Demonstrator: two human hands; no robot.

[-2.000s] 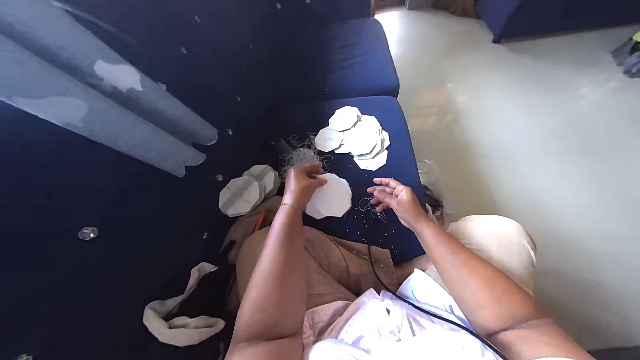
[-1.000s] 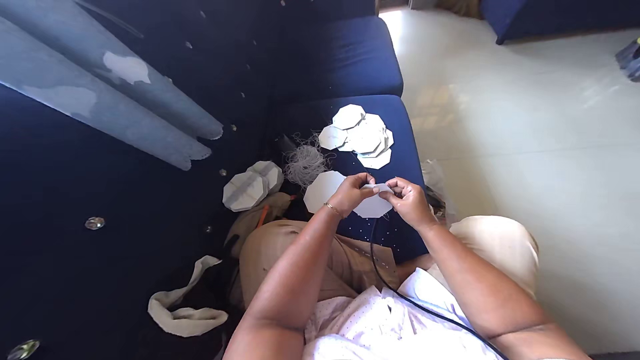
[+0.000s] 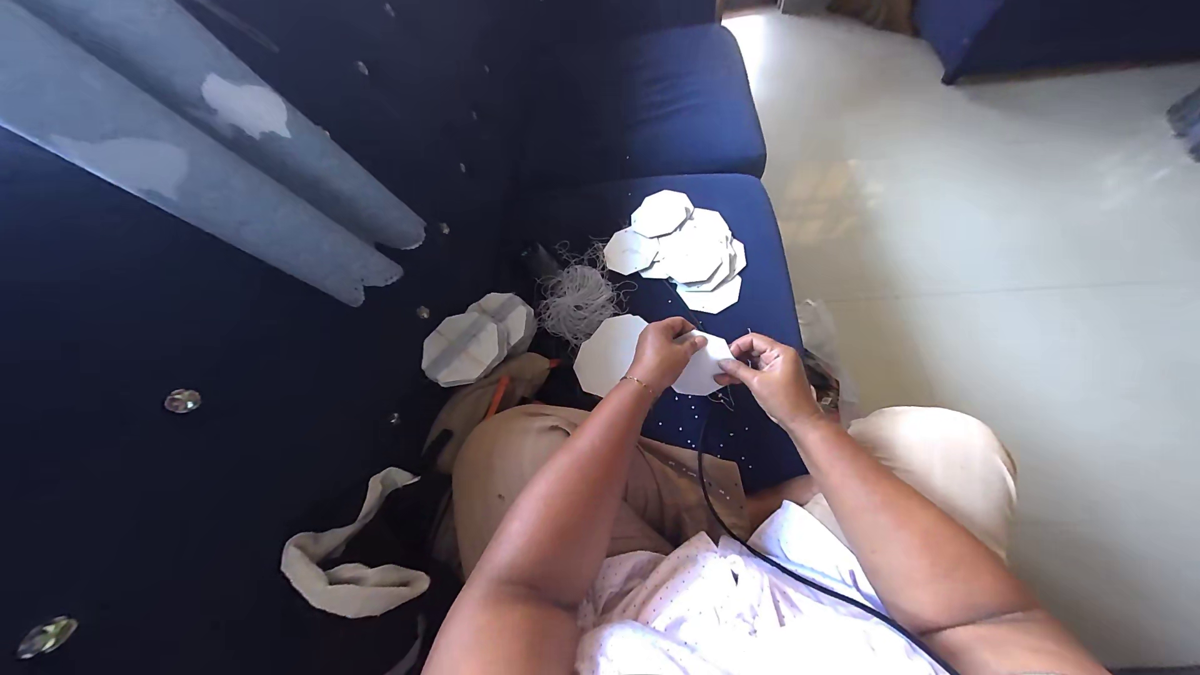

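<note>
My left hand (image 3: pixel 666 352) grips the left upper edge of a white polygonal disc (image 3: pixel 701 371) held above the blue seat. At its right edge, my right hand (image 3: pixel 764 373) pinches the disc between thumb and finger. Another, larger-looking white disc (image 3: pixel 607 354) lies just left of my left hand, partly behind it. A tangled bundle of pale thread (image 3: pixel 579 300) lies farther out on the seat, beside an overlapping pile of white polygonal discs (image 3: pixel 694 251). Small white beads or dots (image 3: pixel 689 427) are scattered below my hands.
More white discs (image 3: pixel 464 348) rest at the left, near a brown bag (image 3: pixel 487 398) with orange trim. A black cable (image 3: pixel 717 511) runs across my lap. Grey curtains (image 3: pixel 281 202) hang at the left. The blue seat cushion (image 3: pixel 764 281) ends by the pale floor.
Two seconds ago my hands were apart, with the left one by a disc. They have come together on a white disc, and now stand slightly farther apart than one second ago.
</note>
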